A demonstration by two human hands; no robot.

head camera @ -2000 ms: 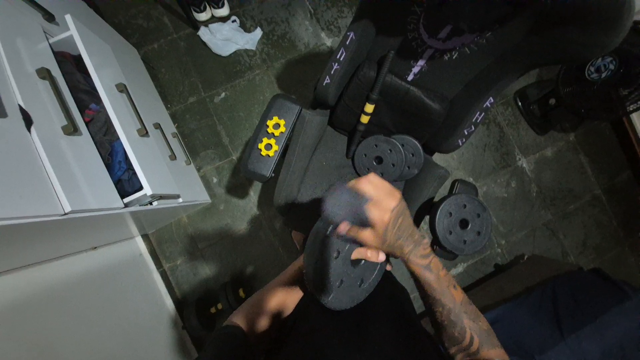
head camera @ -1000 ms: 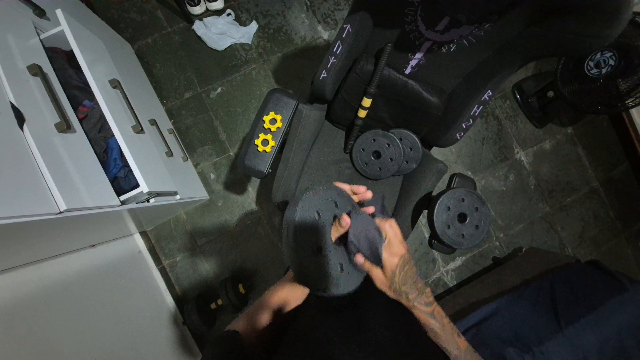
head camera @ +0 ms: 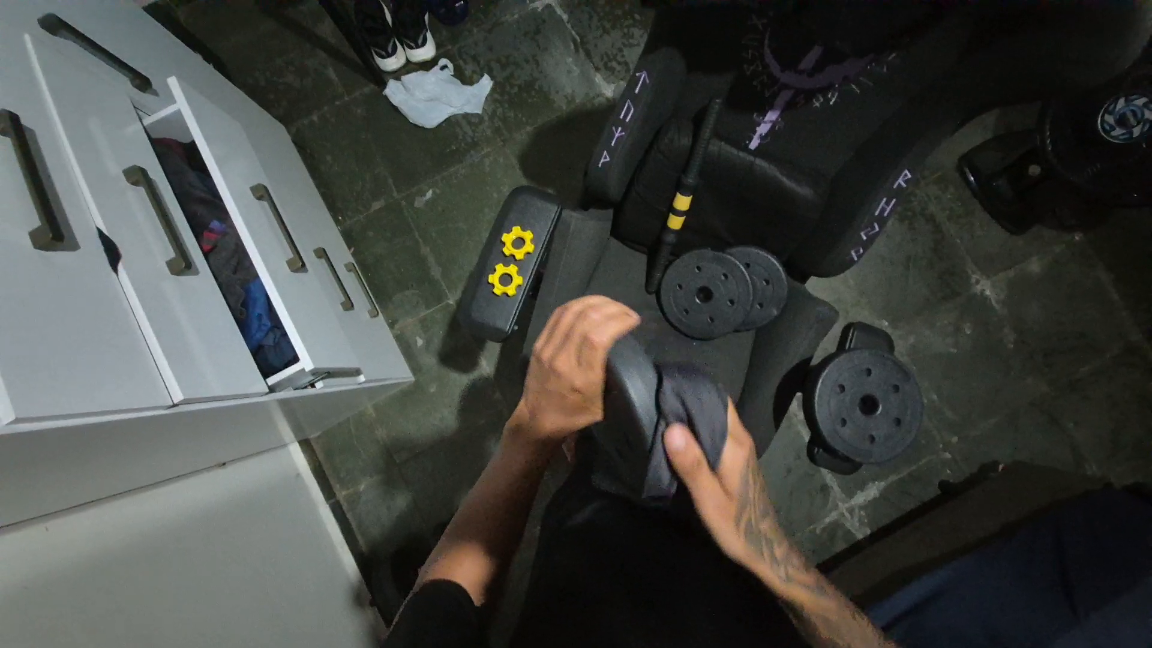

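Note:
A black weight plate (head camera: 628, 405) is held tilted, nearly edge-on, above my lap. My left hand (head camera: 576, 364) grips its upper left rim, fingers curled over the edge. In my right hand (head camera: 720, 477) is a dark cloth (head camera: 697, 409), pressed against the plate's right side with the thumb on top. Beyond them on the chair seat, two more black weight plates (head camera: 705, 294) overlap, beside a dumbbell bar (head camera: 681, 211) with yellow bands that leans on the chair's backrest. Two yellow star-shaped collar nuts (head camera: 511, 261) lie on the left armrest (head camera: 490, 310).
Another weight plate (head camera: 864, 407) rests on the right armrest. An open drawer (head camera: 243, 261) of clothes juts from the white dresser (head camera: 81, 342) at left. A pale cloth (head camera: 436, 94) and shoes (head camera: 396, 36) are on the tiled floor. A fan (head camera: 1089, 135) stands at far right.
The held plate has turned from showing its broad face to nearly edge-on. My left hand has moved up to its upper rim. The dark cloth stays in my right hand.

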